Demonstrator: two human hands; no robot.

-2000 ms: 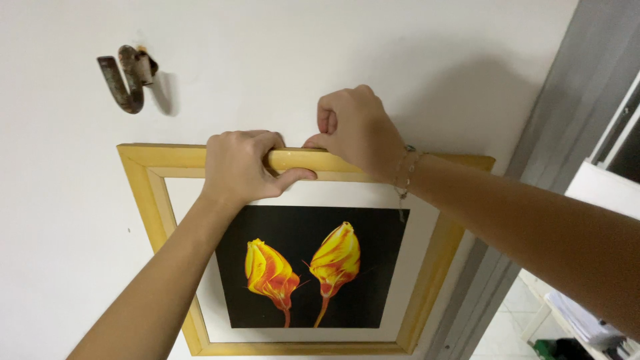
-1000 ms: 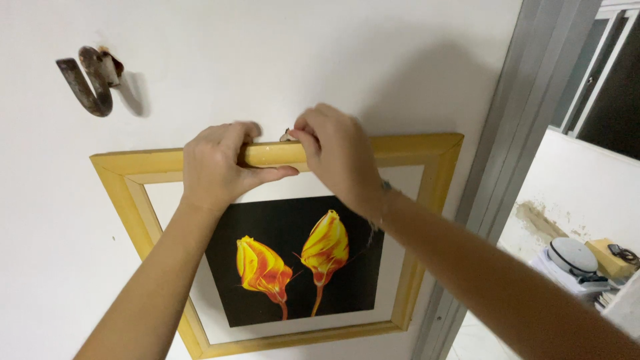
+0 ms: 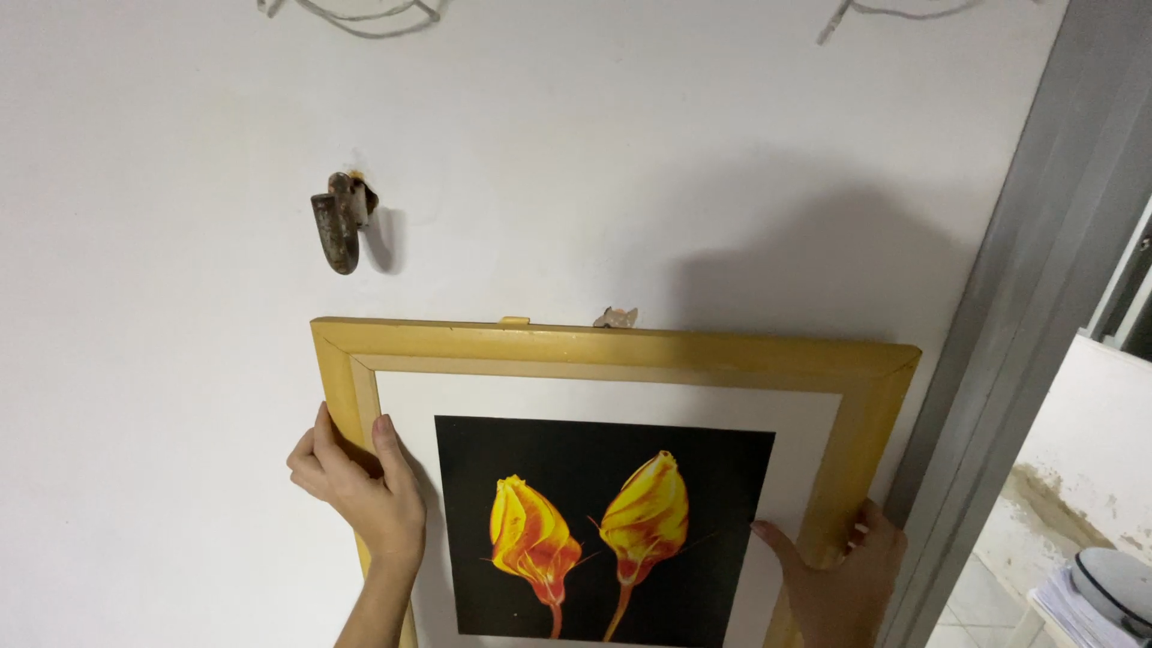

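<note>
A picture in a yellow wooden frame (image 3: 576, 346) lies against the white wall, its top edge tilted slightly down to the right. Its print (image 3: 603, 531) shows two yellow and red flower buds on black inside a white mat. My left hand (image 3: 369, 490) grips the frame's left side, thumb on the front. My right hand (image 3: 841, 571) holds the right side in shadow, its thumb reaching over the mat. A small yellow tab (image 3: 514, 320) and a chipped patch of wall (image 3: 616, 317) show just above the top edge. The frame's bottom is out of view.
A rusty metal hook (image 3: 340, 225) sticks out of the wall above the frame's upper left corner. Bent wire pieces (image 3: 369, 22) show at the top. To the right runs a grey door frame (image 3: 1017, 297); beyond it a round lidded object (image 3: 1116, 585) rests on papers.
Both hands have left the middle of the top edge, one now at each side of the frame. The chipped wall patch shows more plainly above it. The view has shifted.
</note>
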